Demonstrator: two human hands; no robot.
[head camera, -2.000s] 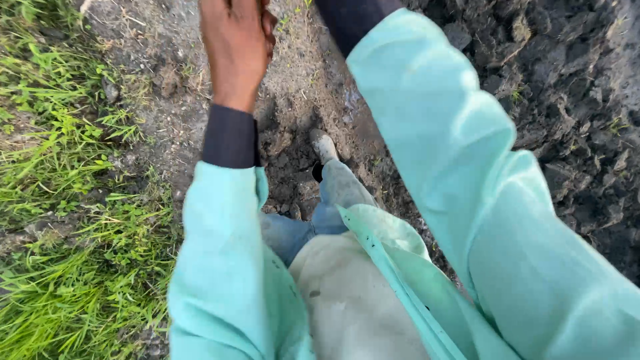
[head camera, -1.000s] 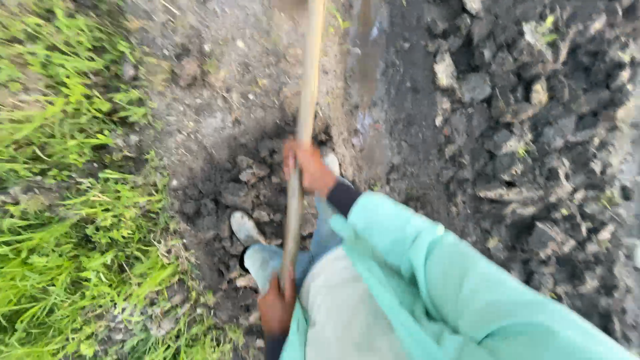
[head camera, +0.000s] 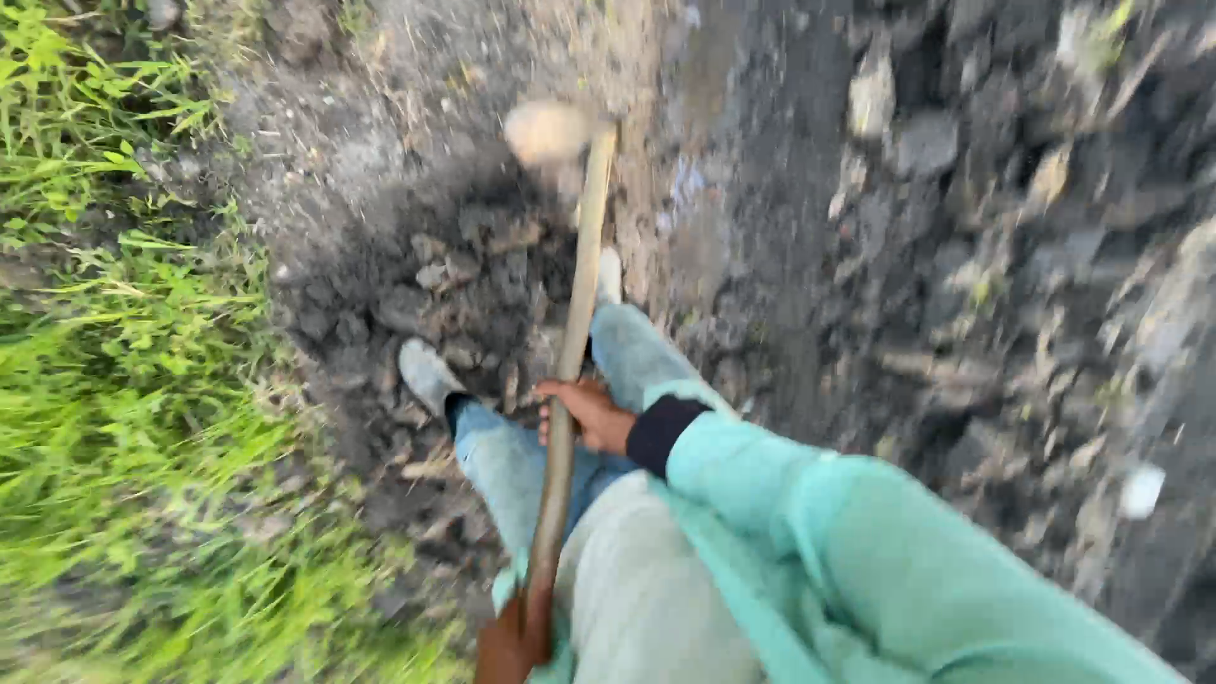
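A long wooden tool handle runs from near my waist up and away over the soil. At its far end is a blurred, pale brown head, probably a hoe's, though the blur hides its exact form. My right hand grips the handle around its middle, in front of my thighs. Lower down, my left hand is closed around the near end at my left hip, partly cut off by the frame's bottom edge. Dark broken soil lies beneath the tool head and around my feet.
My left shoe stands on loose clods and my right shoe is beside the handle. Green grass grows along the left. A muddy, wet strip runs at the right, with rough dark clods beyond it.
Two seconds ago both arms reached forward, with no handle visible. Since one second ago, the tool's head has come into view, and both hands remain on the handle.
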